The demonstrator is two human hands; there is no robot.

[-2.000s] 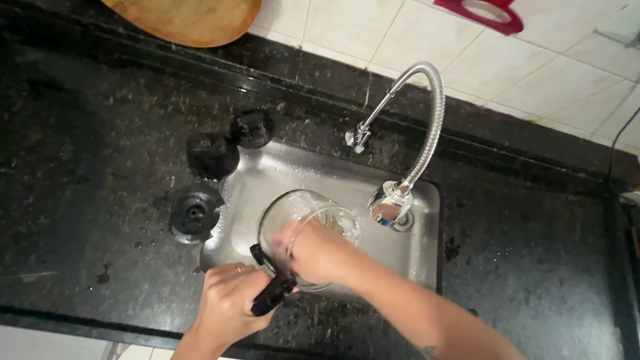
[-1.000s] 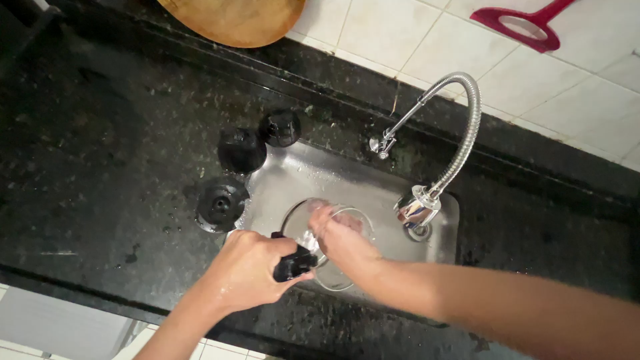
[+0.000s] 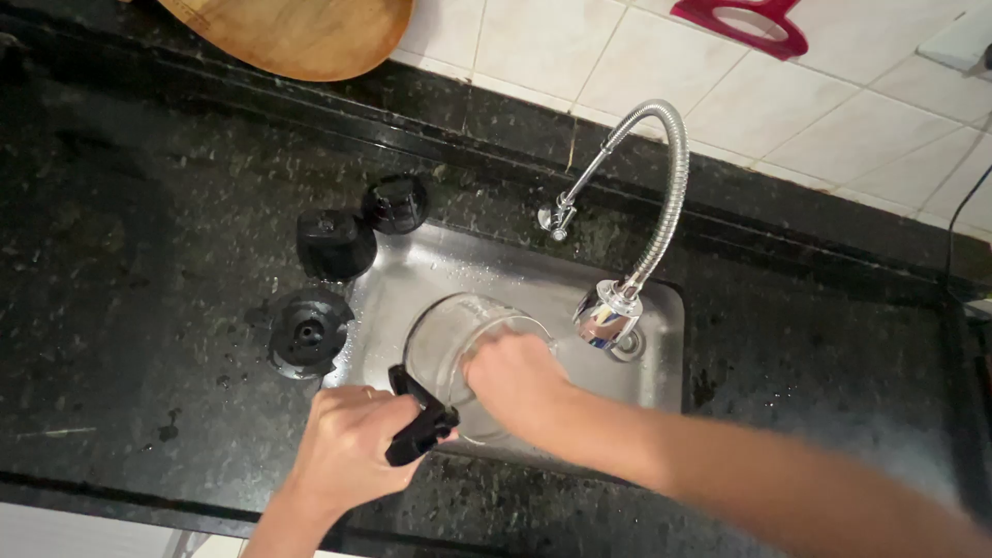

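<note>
A clear jug [image 3: 438, 333] with a black handle [image 3: 422, 426] lies tilted over the steel sink [image 3: 542, 279], its round mouth toward the right. My left hand [image 3: 360, 446] is closed around the handle. My right hand [image 3: 515, 372] reaches into the jug's mouth; its fingers are partly hidden, and whether they hold anything cannot be told. To the right of the jug, the chrome head [image 3: 608, 314] of the flexible faucet [image 3: 674, 170] hangs over the sink by the drain [image 3: 628, 345]. No water stream shows.
Along the sink's left edge stand two black plastic parts [image 3: 335, 244] [image 3: 395, 203] and a round black piece with a central hub [image 3: 308, 333]. The wet dark stone counter [image 3: 155, 310] surrounds the sink. A wooden board [image 3: 310, 35] and a red-handled item [image 3: 744, 23] are at the back.
My right hand has shifted within the mouth of the jug, and the jug's tilt has changed somewhat. My left hand has kept hold of the black handle.
</note>
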